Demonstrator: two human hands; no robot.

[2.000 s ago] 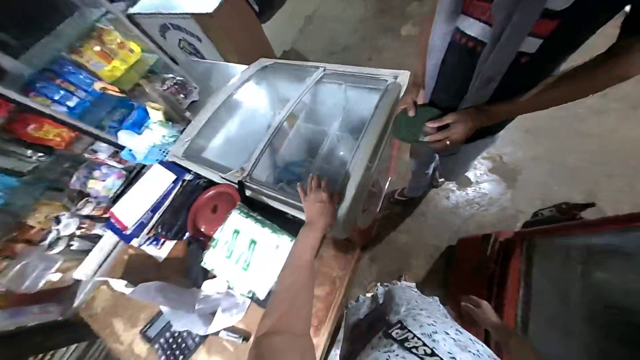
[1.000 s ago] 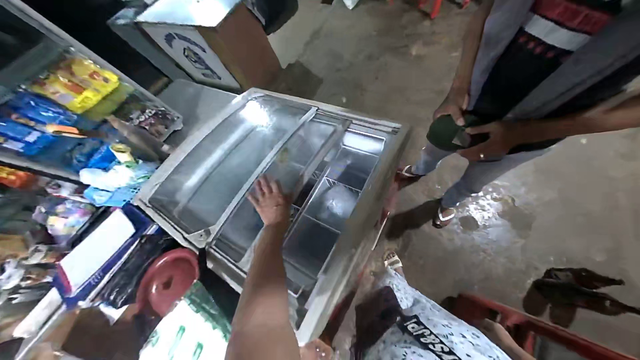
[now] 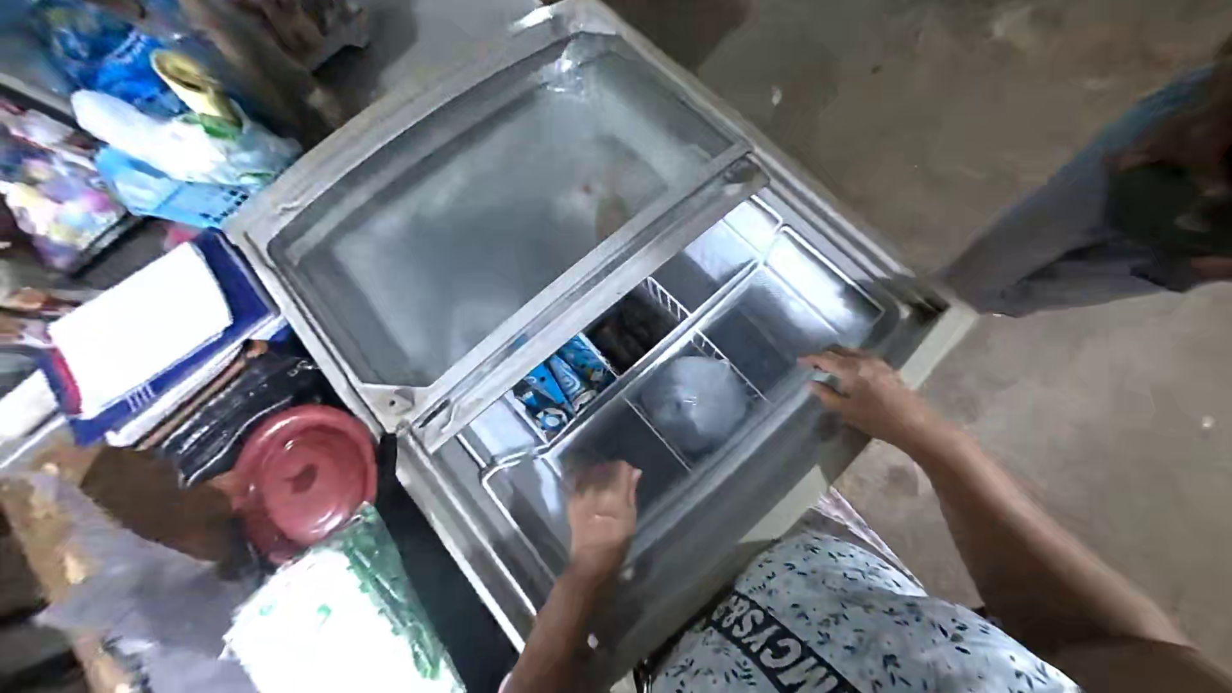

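Below me is a chest freezer (image 3: pixel 924 346) with sliding glass lids; its near part stands uncovered, and a glass lid (image 3: pixel 500 212) covers the far part. My left hand (image 3: pixel 602 510) is over the near left part of the opening, blurred, with nothing visible in it. At the near right rim, my right hand (image 3: pixel 866 395) has its fingers bent over the edge; whether it grips the rim is unclear. Inside, wire baskets divide the space. Blue wrapped packs (image 3: pixel 563 385) lie in one section, and a round greyish item (image 3: pixel 693 402) sits in another.
Left of the freezer are a red plastic bowl (image 3: pixel 306 476), a green and white plastic-wrapped pack (image 3: pixel 337 616), a blue folder with white paper (image 3: pixel 144 332) and a light blue basket (image 3: pixel 192 192). Another person's leg (image 3: pixel 1039 231) is at the right, on the concrete floor.
My left hand has moved from the glass to over the opening. The near part of the freezer now stands uncovered. My right hand has come to the near right rim. The view is closer to the freezer.
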